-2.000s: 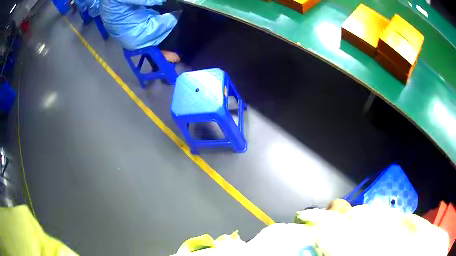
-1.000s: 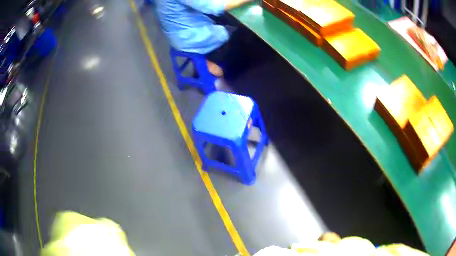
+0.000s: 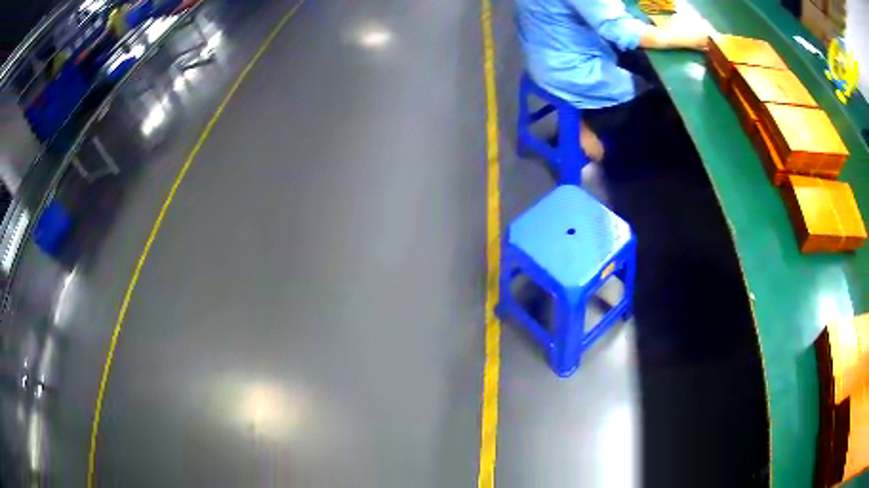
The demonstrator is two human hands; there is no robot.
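Note:
Neither of my hands is in the picture. Nearest in front of me, a blue plastic stool (image 3: pixel 570 238) with a small centre hole stands upright on the grey floor, beside the yellow floor line (image 3: pixel 492 286). To its right runs the green-topped workbench (image 3: pixel 710 133), with dark space beneath. Orange-brown boxes (image 3: pixel 805 136) lie in a row on the bench, and more boxes (image 3: pixel 856 400) are cut off by the right edge.
A person in a blue smock (image 3: pixel 576 57) sits on another blue stool (image 3: pixel 569 143) at the bench, one arm reaching to the boxes. A second yellow line (image 3: pixel 162 214) curves along the aisle's left side. Blurred blue items (image 3: pixel 55 229) stand beyond it.
The view has turned left, so the stool, bench and seated person appear further right. The yellow-green smock parts at the bottom have left the picture.

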